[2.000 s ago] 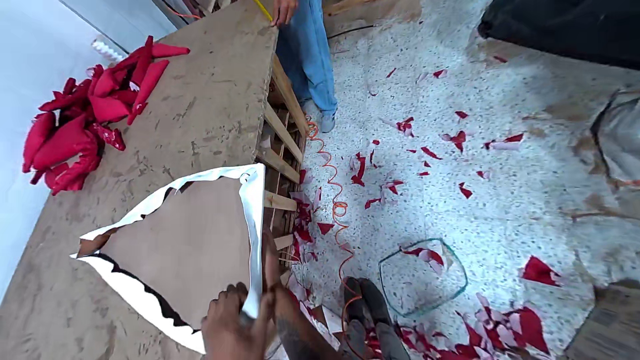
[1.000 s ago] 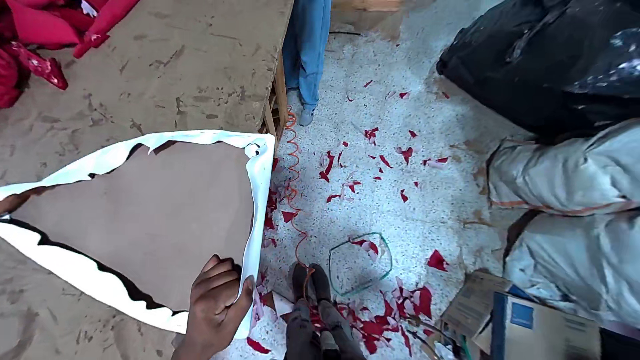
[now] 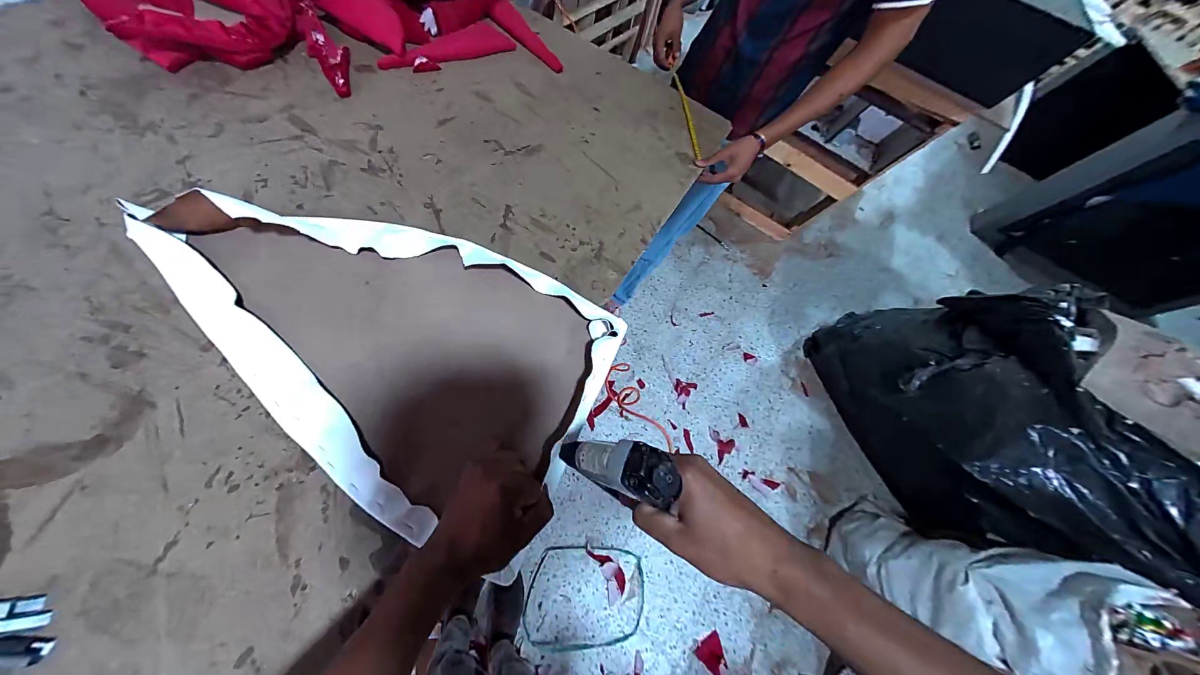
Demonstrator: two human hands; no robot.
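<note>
A board panel (image 3: 394,328) lies on the worktable, with white fabric (image 3: 272,384) folded over its edges. Near the panel's lower right corner, my left hand (image 3: 497,511) is closed on the fabric edge. My right hand (image 3: 698,516) grips a pneumatic staple gun (image 3: 628,469), whose nose meets the white fabric on the right edge, just beyond my left fingers. A small round hole or knot shows at the panel's right corner. An orange coiled air hose (image 3: 628,398) hangs past the table edge.
Red stuffed fabric pieces (image 3: 244,28) lie at the worktable's (image 3: 525,141) far side. A co-worker stands at the far corner with a yellow tape measure (image 3: 689,117). Red scraps litter the floor; a black plastic bag (image 3: 994,422) and a pale sack (image 3: 994,581) stand at right.
The staple gun in my right hand has come into view at the panel's right edge. The view has swung, showing more of the co-worker and tape measure.
</note>
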